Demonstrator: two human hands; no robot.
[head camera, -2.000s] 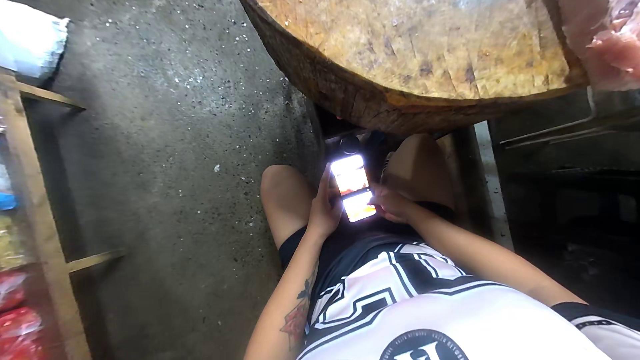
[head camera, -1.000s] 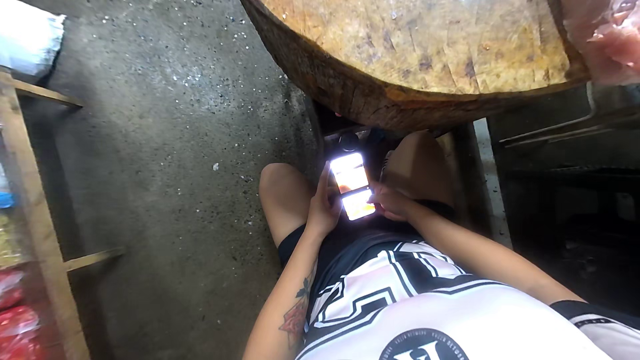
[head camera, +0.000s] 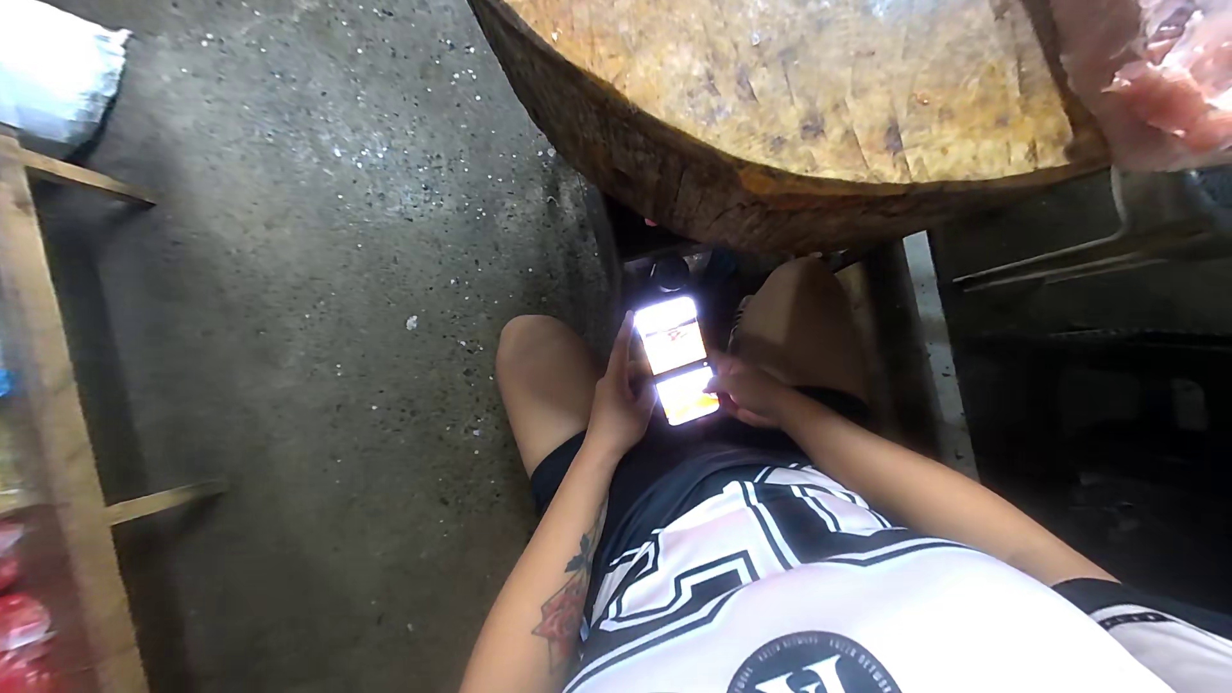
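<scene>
A smartphone with a bright, lit screen (head camera: 677, 358) is held upright above my lap, between my knees. Around its left edge and lower side wraps my left hand (head camera: 621, 399). At the phone's lower right is my right hand (head camera: 746, 387), its thumb over the lower part of the screen; whether its other fingers grip the phone's edge is hard to tell. Glare washes out most of the screen.
A thick round wooden chopping block (head camera: 818, 106) stands just beyond my knees, with raw meat (head camera: 1174, 96) at its right. Wooden framing (head camera: 58, 404) and red bagged goods (head camera: 24, 626) line the left. A white sack (head camera: 58, 72) lies on the concrete floor (head camera: 318, 366).
</scene>
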